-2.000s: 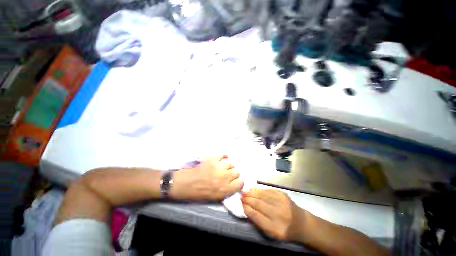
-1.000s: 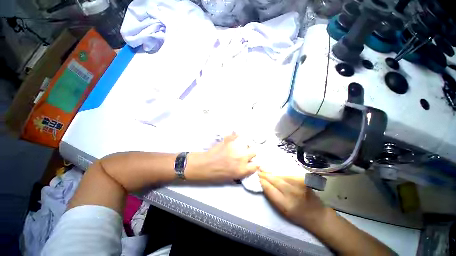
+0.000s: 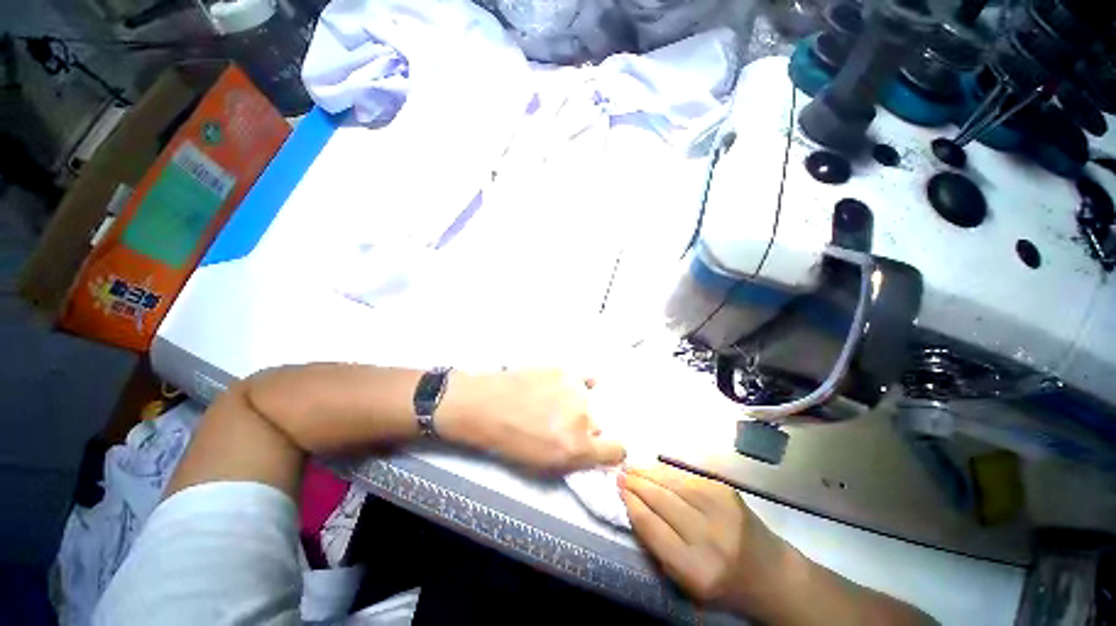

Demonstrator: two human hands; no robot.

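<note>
A white to pale lilac garment (image 3: pixel 459 220) lies spread over the white table, overexposed in the middle. My left hand (image 3: pixel 526 418) rests on it with the fingertips closed on a small folded end of the cloth (image 3: pixel 600 495) near the table's front edge. My right hand (image 3: pixel 691 526) pinches the same end from the right, its fingertips touching my left hand's. The white sewing machine head (image 3: pixel 783 208) stands to the right, above and behind my right hand. The needle area under it is too bright and small to tell.
An open orange and green carton (image 3: pixel 178 220) stands at the left. A yellow block (image 3: pixel 997 487) lies on the machine's bed plate (image 3: pixel 881 471). A printed ruler (image 3: pixel 490 523) runs along the front edge. White cloth (image 3: pixel 122 514) is heaped low at the left. Clear bags (image 3: pixel 575 27) lie behind.
The view first swung, bringing the machine head larger into view. Since then, both hands have moved slightly toward the front edge with the folded cloth end, away from the machine head.
</note>
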